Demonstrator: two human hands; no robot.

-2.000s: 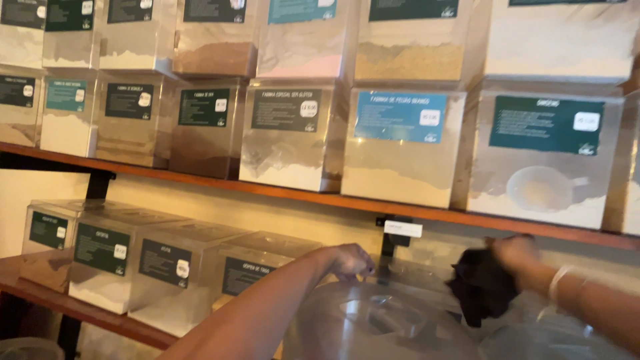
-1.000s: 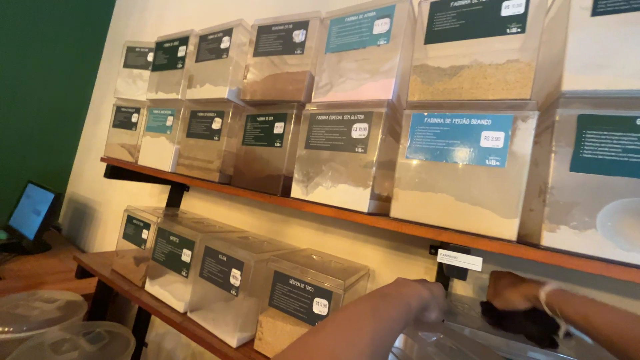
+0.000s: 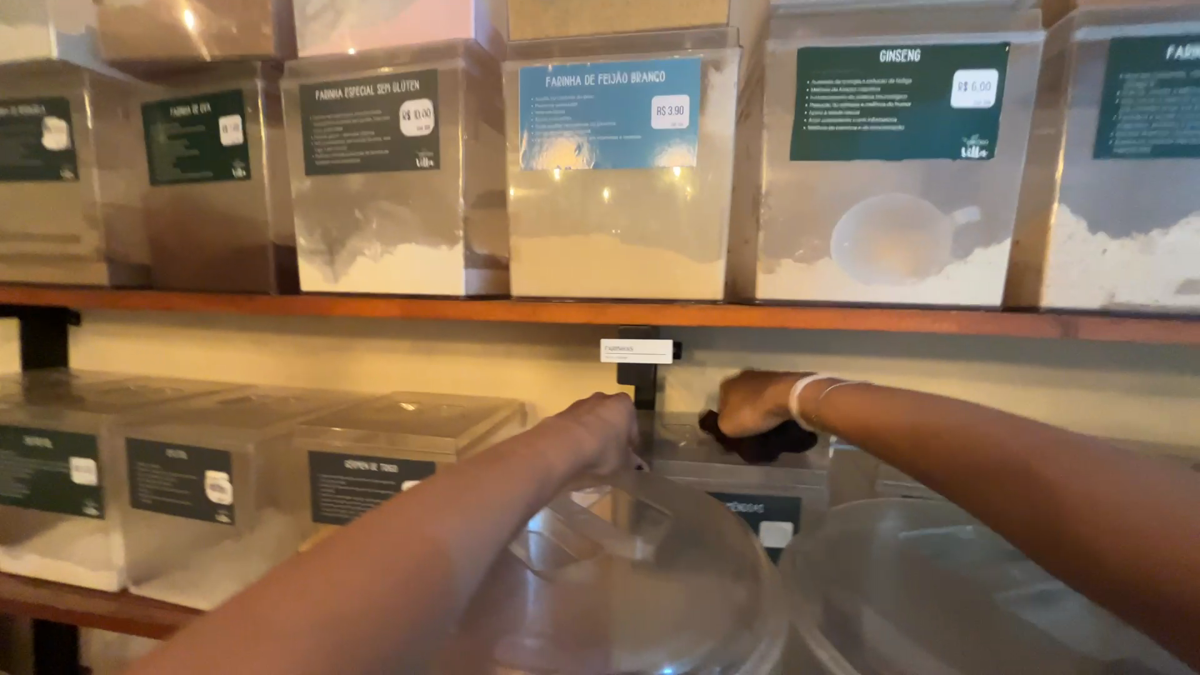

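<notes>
My right hand [image 3: 755,401] presses a dark cloth [image 3: 764,439] onto the top of a clear plastic bin [image 3: 741,473] on the lower shelf. Left of it, my left hand [image 3: 600,431] has its fingers curled at the far edge of a round clear lid [image 3: 656,581]; whether it grips the lid is hidden. A second round clear container top [image 3: 909,562] lies below my right forearm. A small white label [image 3: 637,351] hangs on the black shelf bracket [image 3: 639,382] just above the hands.
Clear bins of flour, among them one with a blue label [image 3: 619,225] and one holding a scoop [image 3: 886,291], line the upper wooden shelf [image 3: 403,305]. More lidded bins [image 3: 403,422] stand on the lower shelf [image 3: 94,605] at left.
The dark cloth, held up over the round lids two seconds ago, is now down on the bin top under my right hand. The view has swung left and then back right.
</notes>
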